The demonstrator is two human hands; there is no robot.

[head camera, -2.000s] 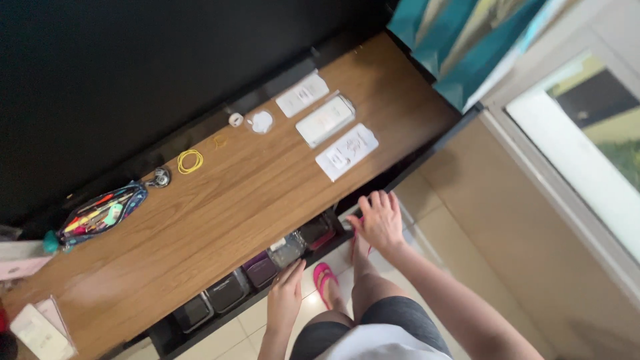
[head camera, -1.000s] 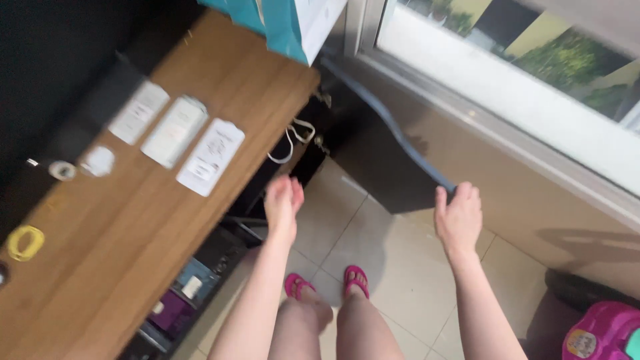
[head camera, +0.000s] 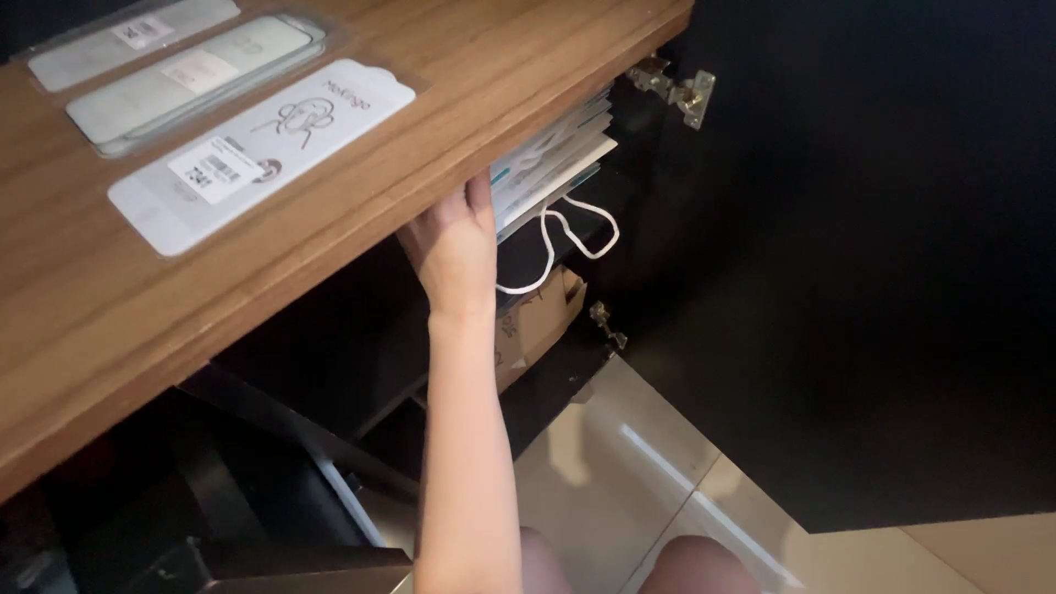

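Note:
My left hand point(head camera: 454, 227) reaches under the front edge of the wooden tabletop point(head camera: 346, 190) into the dark cabinet. Its fingertips are hidden, so I cannot tell whether they grip anything. Just right of it, a stack of flat paper bags or folders point(head camera: 553, 161) lies on the upper shelf, with a white cord handle point(head camera: 606, 235) looping out. A cardboard box point(head camera: 536, 326) with handwriting sits on the level below. My right hand is out of view. On the tabletop lie several phone screen protectors in clear packaging, the nearest a white-backed one point(head camera: 322, 124) bearing a barcode label.
A black cabinet door point(head camera: 850, 247) stands open at the right, on metal hinges point(head camera: 689, 95). At the lower left, an open drawer point(head camera: 305, 569) juts out beneath the tabletop. My knees point(head camera: 697, 569) are near the tiled floor point(head camera: 627, 462) below.
The cabinet door, held by my right hand a second ago, now stands wide open and that hand has left the view. My left hand has moved in under the tabletop. The view is much closer.

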